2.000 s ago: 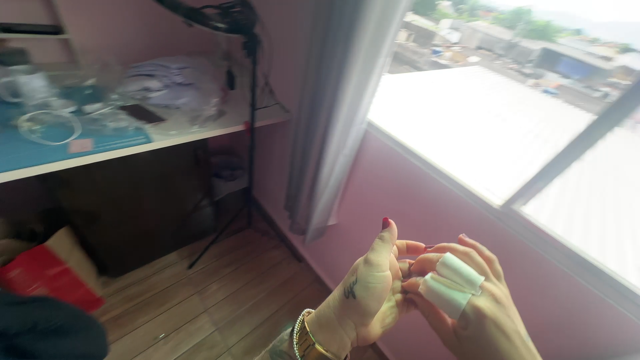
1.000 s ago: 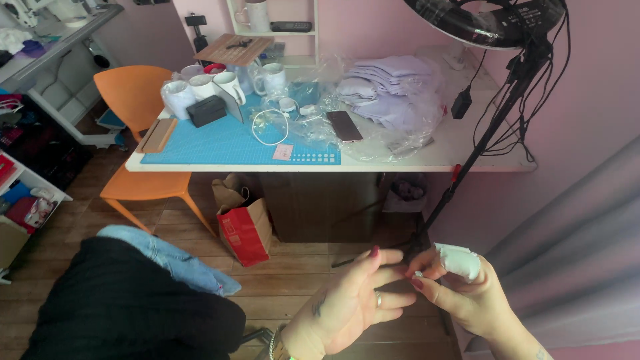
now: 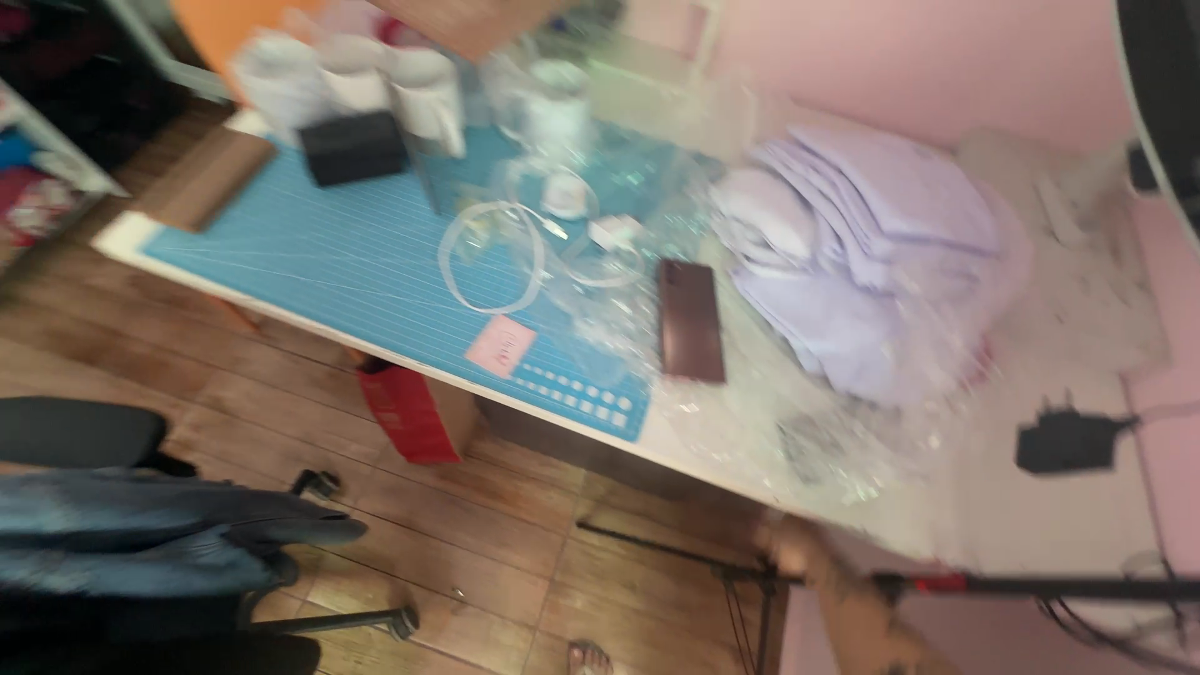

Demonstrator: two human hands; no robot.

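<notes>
A bare forearm reaches up from the lower right of the head view, with what looks like my right hand (image 3: 786, 544) at its end. The hand is strongly blurred and lies beside the black stand (image 3: 900, 585), below the table edge; its fingers and anything in them cannot be made out. My left hand is out of view. Above, on the table, lie a dark reddish phone (image 3: 692, 322), folded lilac fabric (image 3: 900, 202) partly in clear plastic, a blue cutting mat (image 3: 356, 262), a coiled white cable (image 3: 452, 272) and a pink note (image 3: 502, 345) bearing writing.
White mugs (image 3: 427, 98) and a black box (image 3: 354, 148) stand at the table's far left. A black power adapter (image 3: 1067, 442) lies at the right. Below are a red paper bag (image 3: 409, 412), a chair with denim (image 3: 122, 539) on it, and a sandaled foot (image 3: 589, 658).
The view has swung strongly, now closer over the table. Both hands were together before, with a white wrap-like piece at the right; now only one blurred hand shows by the stand.
</notes>
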